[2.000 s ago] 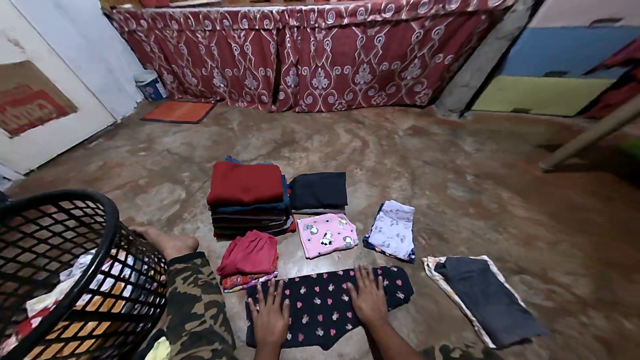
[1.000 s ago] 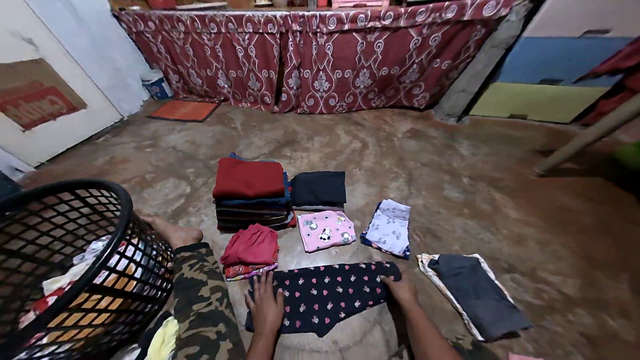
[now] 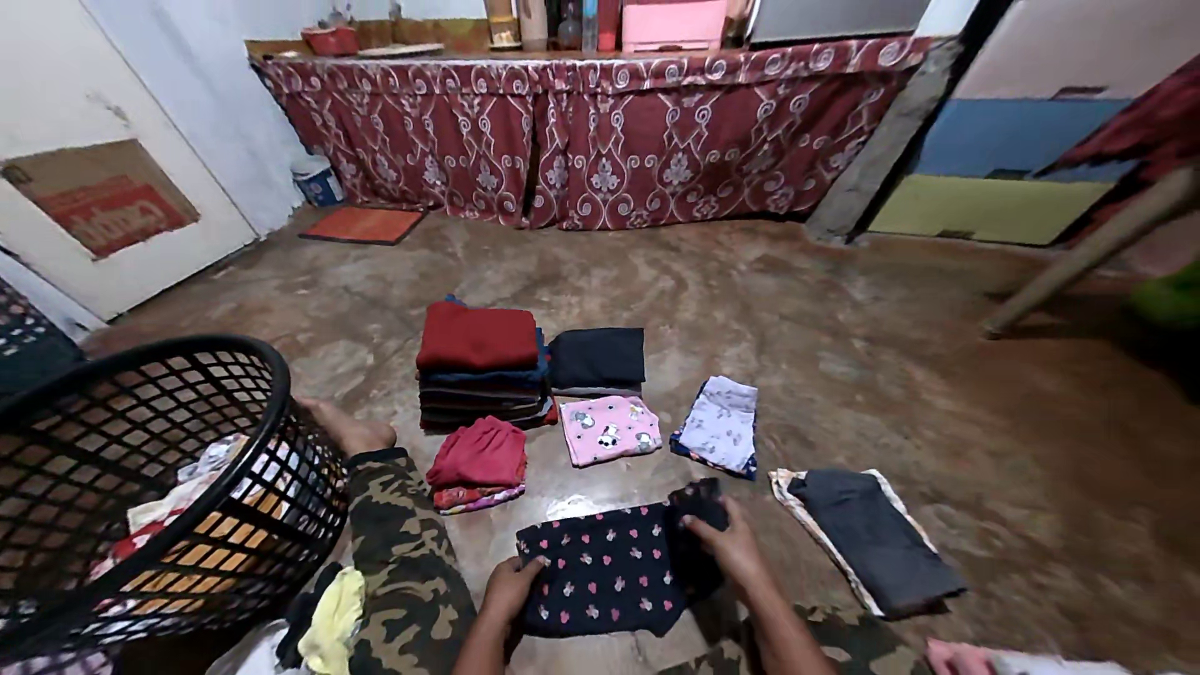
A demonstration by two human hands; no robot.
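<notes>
A dark garment with pink and white prints (image 3: 600, 572) lies on the floor between my legs. My left hand (image 3: 514, 586) grips its left edge, thumb on top. My right hand (image 3: 727, 539) holds its right end, lifted and partly turned over toward the middle. Just beyond are a folded pink garment with animal prints (image 3: 611, 431), a red folded garment on a small stack (image 3: 480, 453) and a pale lilac folded garment (image 3: 722, 422). Behind them stand a tall stack topped with dark red cloth (image 3: 478, 339) and a folded black garment (image 3: 598, 358).
A black plastic laundry basket (image 3: 267, 394) with clothes inside stands at the left, near my bare foot (image 3: 352, 429). A folded dark grey garment (image 3: 872, 534) lies at the right. Yellow cloth (image 3: 335, 619) lies beside the basket. A patterned red curtain (image 3: 600, 150) hangs at the back.
The dark printed garment lay spread wide under both flat hands; now its right end is raised and folded inward by my right hand. My left hand has moved onto its left edge.
</notes>
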